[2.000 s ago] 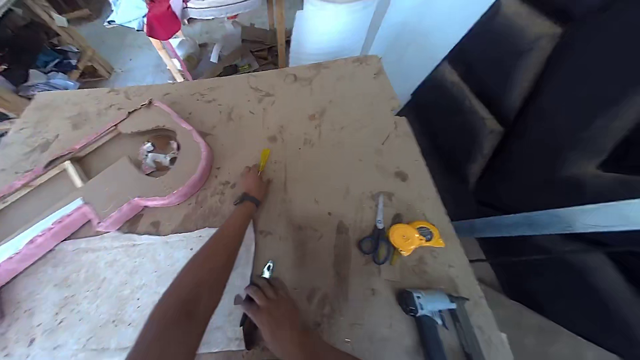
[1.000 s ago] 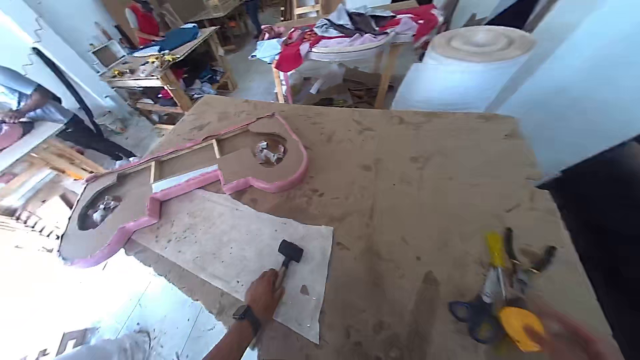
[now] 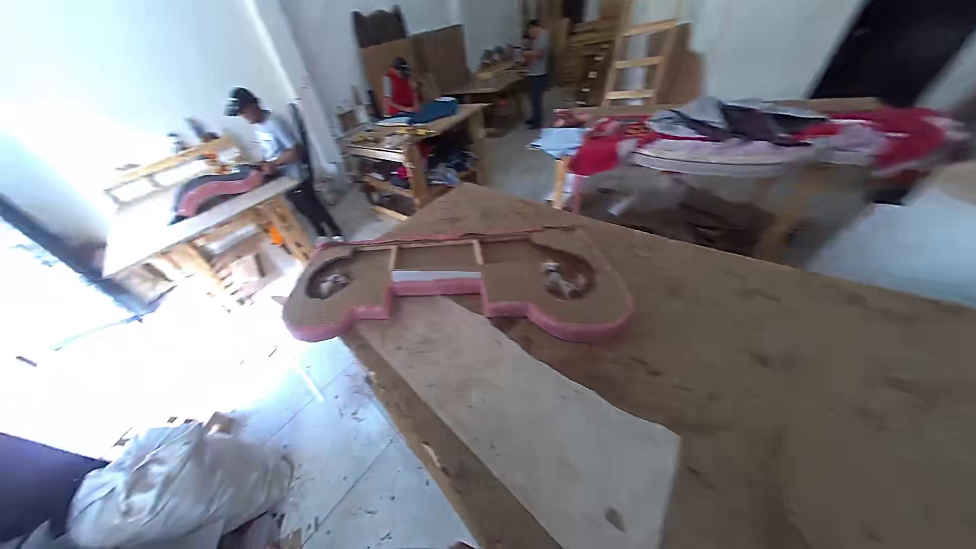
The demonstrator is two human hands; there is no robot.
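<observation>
Neither of my hands can be made out; a tiny dark reddish sliver at the bottom edge is too small to identify. On the worktable (image 3: 762,366) lies a flat brown board frame (image 3: 511,286) with pink foam edging, two rounded ends with cut-out hollows, and wooden crosspieces. Crumpled whitish scraps (image 3: 563,282) show in its right hollow. A long off-white fabric sheet (image 3: 526,412) runs from beside the frame toward the near edge, with a small dark spot near its lower end. The hammer, scissors and yellow tape measure are out of view.
At left, a person (image 3: 278,145) stands by another bench (image 3: 221,221). Two more people are at the back, near a cluttered wooden bench (image 3: 450,118). Red and grey fabrics (image 3: 732,130) cover a table behind. A white sack (image 3: 175,480) sits on the floor, lower left.
The view has swung far to the left. My left hand with the black-headed hammer, and my right hand by the yellow tape measure, have left the view.
</observation>
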